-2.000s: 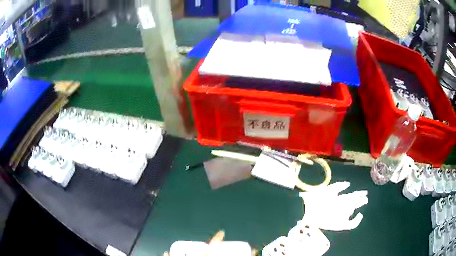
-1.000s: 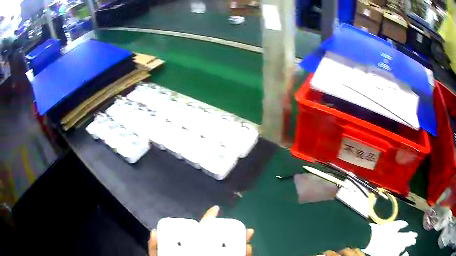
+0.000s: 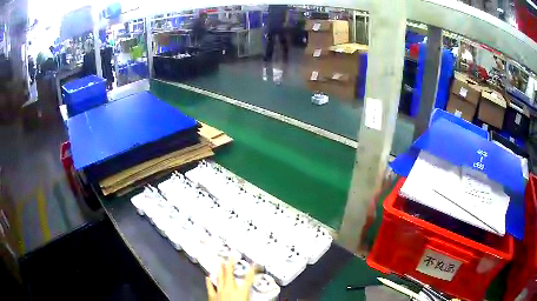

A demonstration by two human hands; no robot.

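Observation:
White plug adapters (image 3: 235, 226) stand in slanting rows on the black mat (image 3: 141, 244), with their dark pins up. My left hand (image 3: 231, 283), bare and cut off by the bottom edge, is at the near end of the front row. Its fingers lie against the last plug adapters (image 3: 265, 286), and partly hide them. The palm is out of the picture, and the exact grip is partly hidden. My right hand is not in view.
Blue sheets (image 3: 132, 126) over brown cardboard (image 3: 159, 167) lie behind the rows at left. A metal post (image 3: 374, 135) stands right of them, then the red reject bin (image 3: 406, 250) with papers. A pale tool (image 3: 400, 288) lies below it.
The view has swung left and up. The two adapters held up at the bottom are no longer seen there; the front row is longer, with my left hand at its end. My right hand has left view.

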